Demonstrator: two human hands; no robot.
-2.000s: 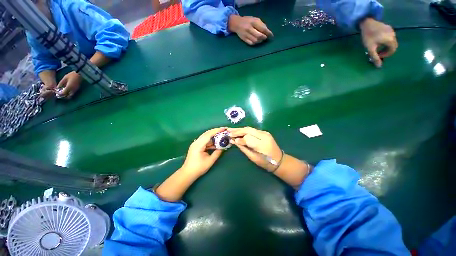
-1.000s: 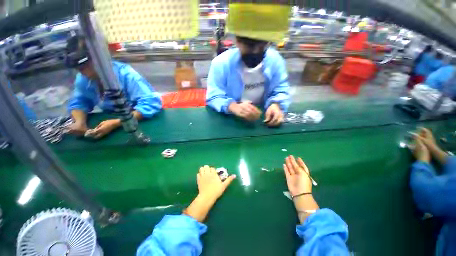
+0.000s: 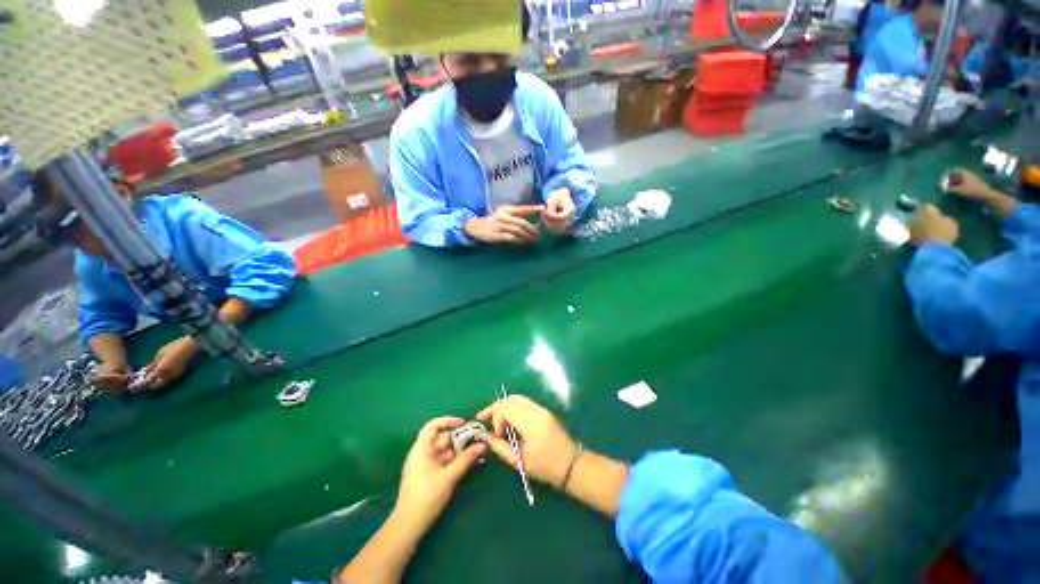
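A small silver-white unit [image 3: 466, 436] is held between my two hands above the green belt. My left hand [image 3: 429, 465] grips it from the left with thumb and fingers. My right hand [image 3: 534, 443] touches its right side with the fingertips and also holds thin silver tweezers [image 3: 521, 462], which point down past the palm. The tweezers' points are clear of the unit. Fingers hide part of the unit, and its inner detail is too small to tell.
A loose unit [image 3: 294, 394] lies on the green belt [image 3: 411, 365] at the left. A white slip [image 3: 636, 394] lies right of my hands. Opposite, a person [image 3: 488, 160] works beside small parts [image 3: 610, 220]. Metal posts [image 3: 160, 280] stand at left; another worker [image 3: 981, 285] is at right.
My hands were apart a second ago, the right one open-palmed; now they meet at the unit. The loose unit has moved left along the belt. The camera view has shifted and tilted.
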